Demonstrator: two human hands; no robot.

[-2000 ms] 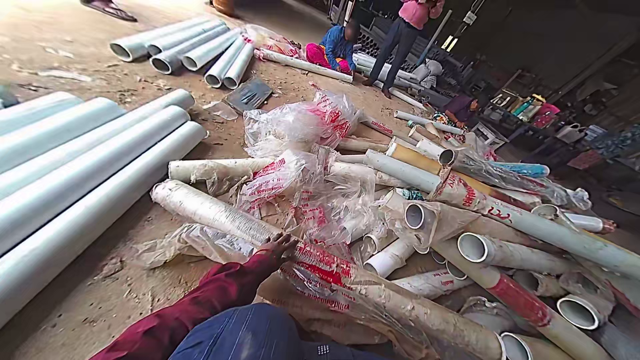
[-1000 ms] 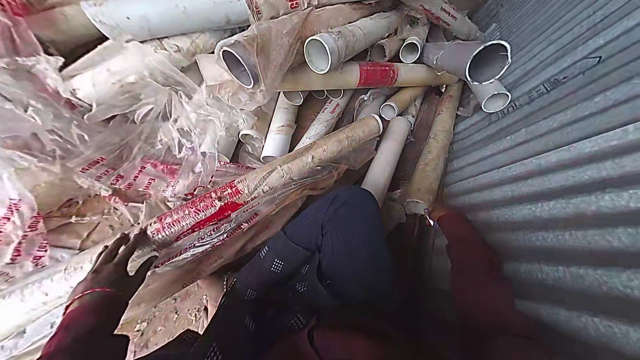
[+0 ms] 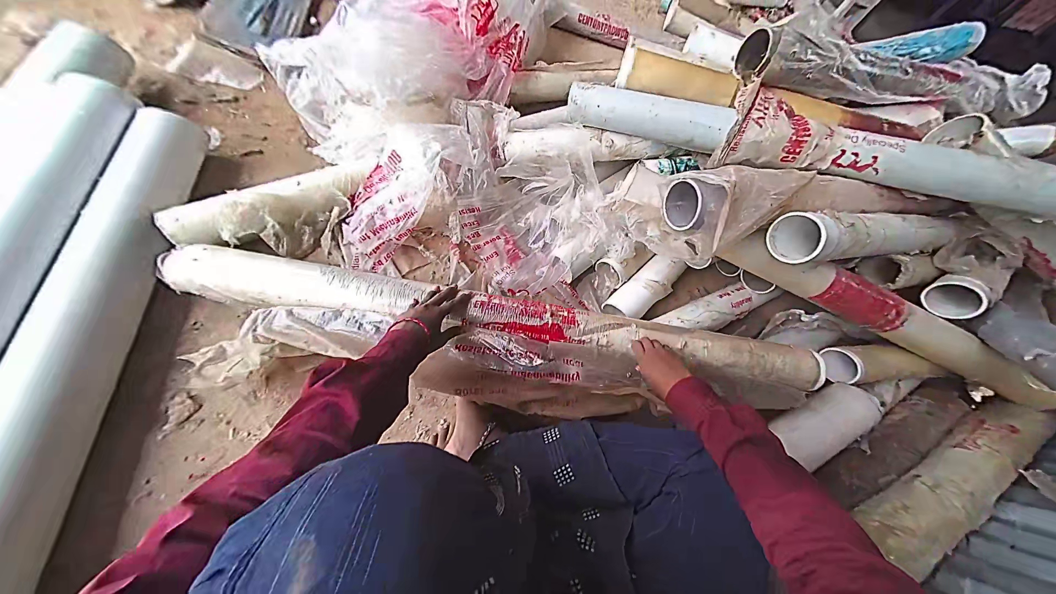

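A long plastic pipe (image 3: 305,280) in clear film with red print lies across the view in front of my knees. My left hand (image 3: 433,313) is over this pipe left of its middle, with fingers across its top. Farther right, my right hand (image 3: 657,365) touches the near side of the pipe and its film, its fingertips bent; whether they pinch the film is unclear. Loose film (image 3: 511,367) hangs along the pipe's near side between the hands. The pipe's open end (image 3: 818,370) is at the right, near a shorter pipe's mouth (image 3: 841,365).
Large pale pipes (image 3: 124,272) lie on the dirt floor at left. Beyond the long pipe is a jumbled pile of pipes (image 3: 660,120) and crumpled plastic film (image 3: 388,74). A corrugated sheet (image 3: 1002,536) is at lower right. My bare foot (image 3: 466,429) is close to the hanging film.
My right hand was at a pipe's end beside the corrugated sheet one second ago; now it is at the long pipe. The left hand stays on that pipe. The view has swung left.
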